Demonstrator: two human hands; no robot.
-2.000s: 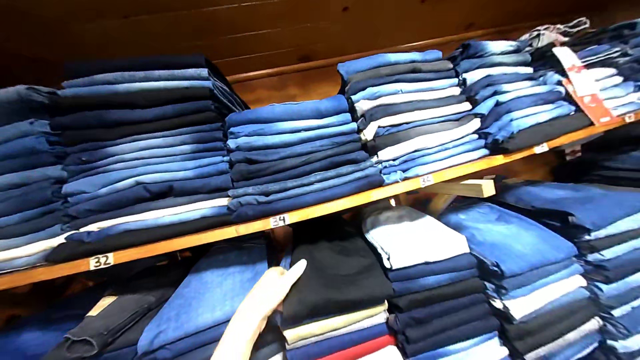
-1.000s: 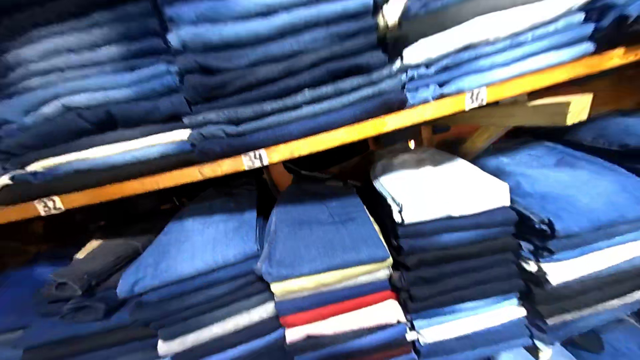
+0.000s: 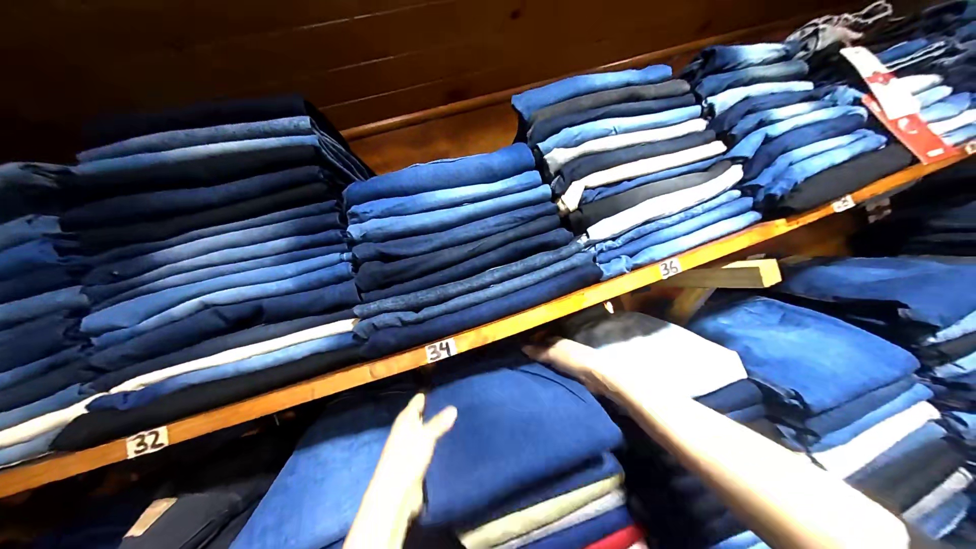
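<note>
Folded blue jeans [image 3: 518,442] lie on top of a stack on the lower level. My left hand [image 3: 415,442] is at the near left edge of these jeans, thumb and fingers apart. My right hand [image 3: 568,360] reaches to their far right corner, beneath the upper shelf; its fingertips are in shadow, so its grip cannot be told. Below the blue jeans, yellowish [image 3: 545,511] and red [image 3: 614,536] folded garments show in the same stack. White folded trousers [image 3: 671,358] lie just right of my right hand.
A wooden shelf edge [image 3: 526,326] with size tags runs above both hands. Stacks of folded jeans [image 3: 465,244] stand on it. A wooden bracket [image 3: 732,274] juts out under the shelf at right. More jeans [image 3: 808,351] are piled on the lower level, and a red and white card [image 3: 896,107] leans upper right.
Two seconds ago, one hand was at black folded garments atop the middle stack; one second ago, no hand showed and blue jeans topped it. Now both hands are at the blue jeans.
</note>
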